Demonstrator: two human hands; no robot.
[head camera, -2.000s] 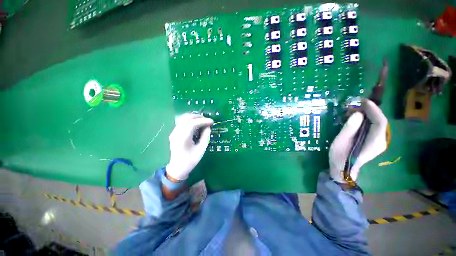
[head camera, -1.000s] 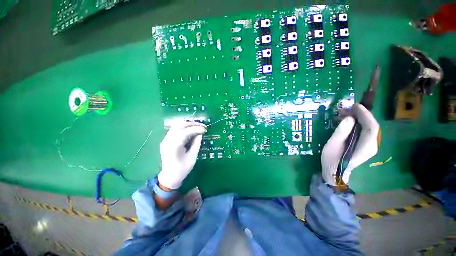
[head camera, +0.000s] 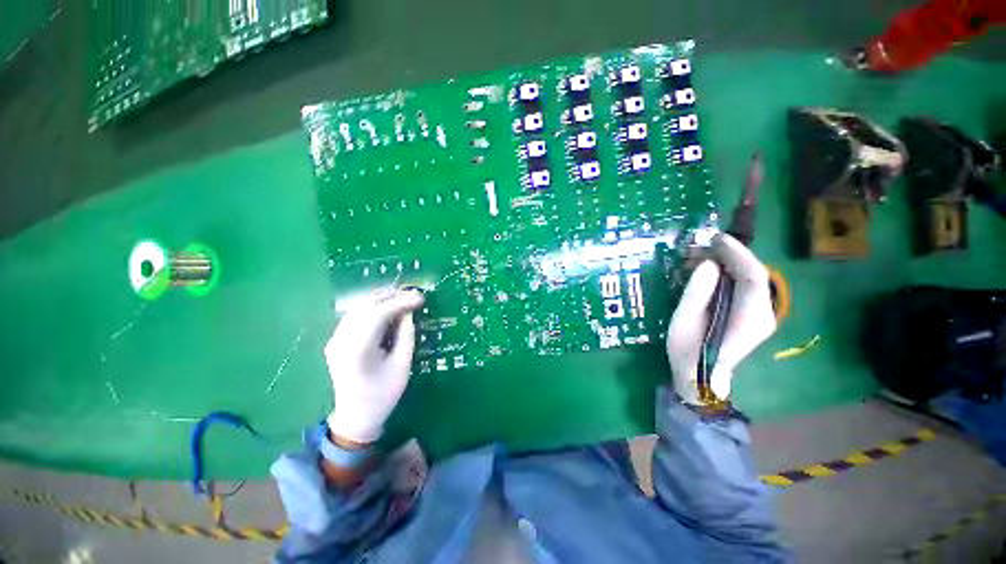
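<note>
A large green circuit board (head camera: 441, 237) lies on the green mat, with columns of dark squares with white centres at its upper right. My left hand (head camera: 372, 358), in a white glove, is at the board's lower left edge and pinches thin solder wire (head camera: 443, 278) reaching over the board. My right hand (head camera: 723, 314), also gloved, is at the board's right edge and holds a dark soldering iron (head camera: 747, 204). Its tip points up, away from the board. The solder spool (head camera: 190, 268) lies on the mat at the left.
Two dark iron stands with yellow-brown trays (head camera: 838, 226) are at the right, near a yellow ring (head camera: 781, 295) and a yellow scrap (head camera: 798, 349). A black unit (head camera: 932, 347) is at the right edge. Another board (head camera: 199, 50) is at the upper left. A blue cord (head camera: 199, 446) hangs at the front edge.
The view has shifted, so the board, spool and hands appear further left and lower. More of the stands and the second board shows. Both hands keep their hold.
</note>
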